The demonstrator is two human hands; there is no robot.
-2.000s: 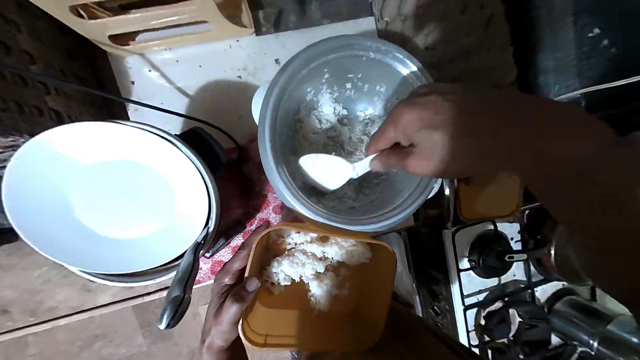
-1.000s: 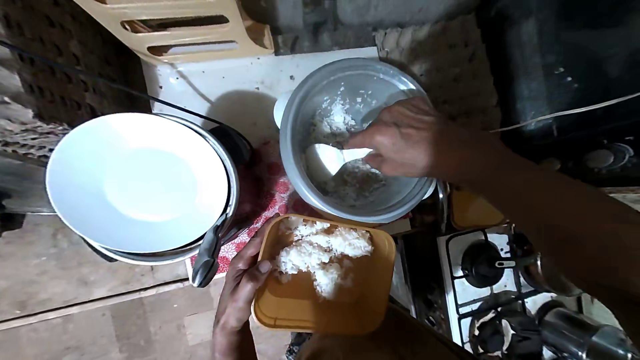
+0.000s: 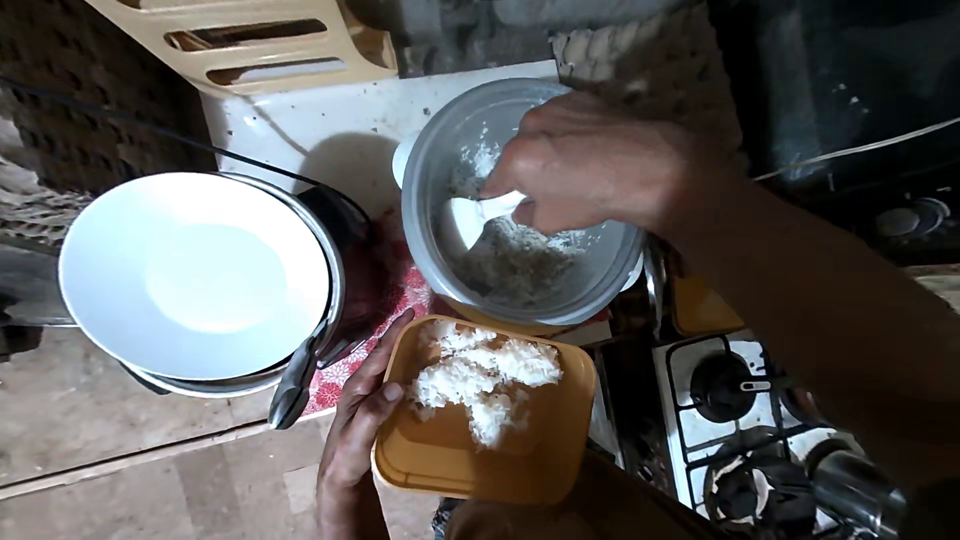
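My right hand [image 3: 592, 165] grips the handle of a white plastic rice paddle [image 3: 466, 219], its blade inside a grey round pot [image 3: 424, 225]. Cooked rice [image 3: 517, 262] lies on the pot's bottom and sticks to its wall. Below the pot, my left hand [image 3: 356, 427] holds an orange-yellow square plastic container [image 3: 525, 469] by its left side, thumb over the rim. White rice in clumps [image 3: 457, 379] covers the upper part of its inside. The fingertips of my right hand are partly hidden behind the hand itself.
To the left, a large white bowl [image 3: 202, 277] sits over a metal pot, with a dark-handled utensil [image 3: 294, 379] at its edge. A beige plastic rack [image 3: 262, 45] stands at the upper left. A gas stove [image 3: 750, 420] with a metal pot [image 3: 855, 480] is at the lower right.
The paddle blade has turned from lying flat across the pot to pointing down near its left wall. My left hand still holds the container of rice below the pot.
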